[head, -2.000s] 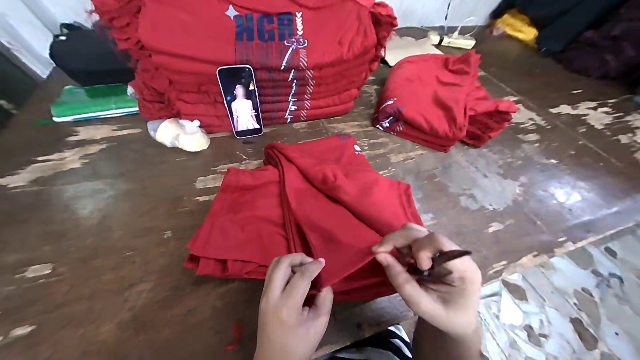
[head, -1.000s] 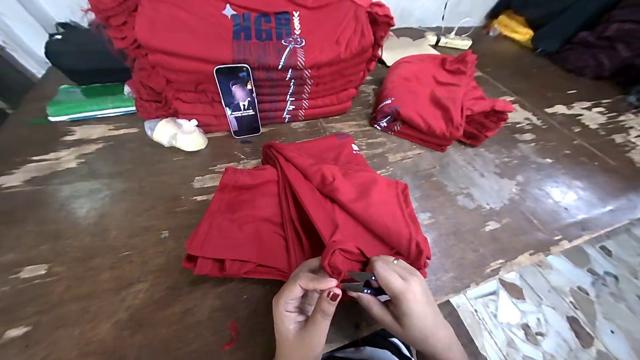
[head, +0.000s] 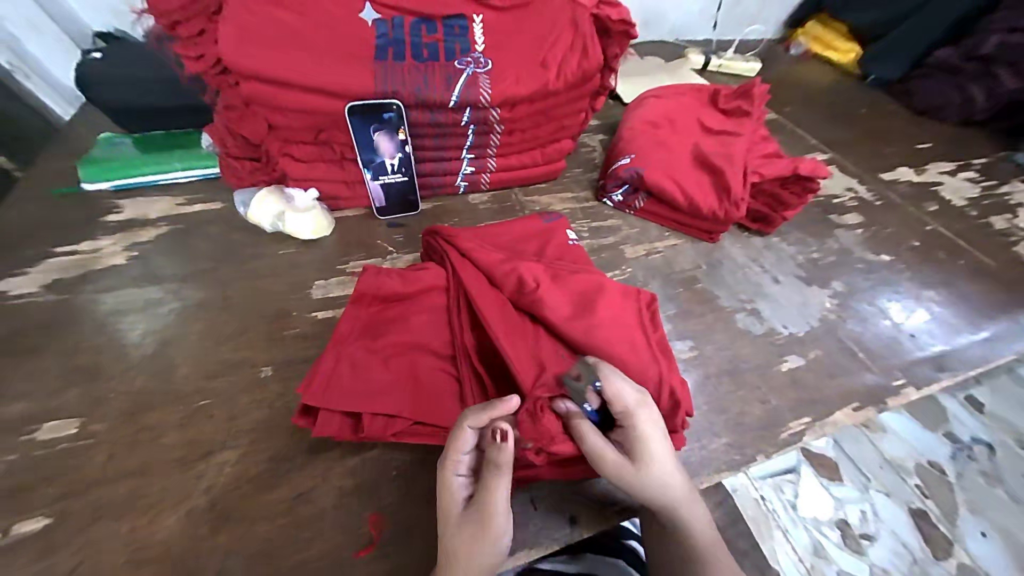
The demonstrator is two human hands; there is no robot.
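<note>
A small pile of folded red garments (head: 384, 344) lies on the worn wooden table, its upper cloth bunched near the front edge. My right hand (head: 632, 432) holds small dark thread snips (head: 588, 392) between thumb and fingers, over the bunched cloth. Beside it on the left, my left hand (head: 480, 472) is at the front edge of the cloth with thumb and forefinger raised and a gap between them; whether it pinches a thread cannot be told. Part of the snips is hidden by my right fingers.
Behind stands a tall stack of printed red shirts (head: 320, 80) with a phone (head: 384, 160) leaning on it. A plastic-wrapped item (head: 286, 212) and a green packet (head: 148, 158) are at left, another folded red pile (head: 688, 152) at right. Red thread scraps (head: 370, 534) lie near the front edge.
Two seconds ago my hands held the cloth's edge farther apart; one second ago they met at it with the snips between them. Now my left hand has come away slightly and the snips have tilted upward.
</note>
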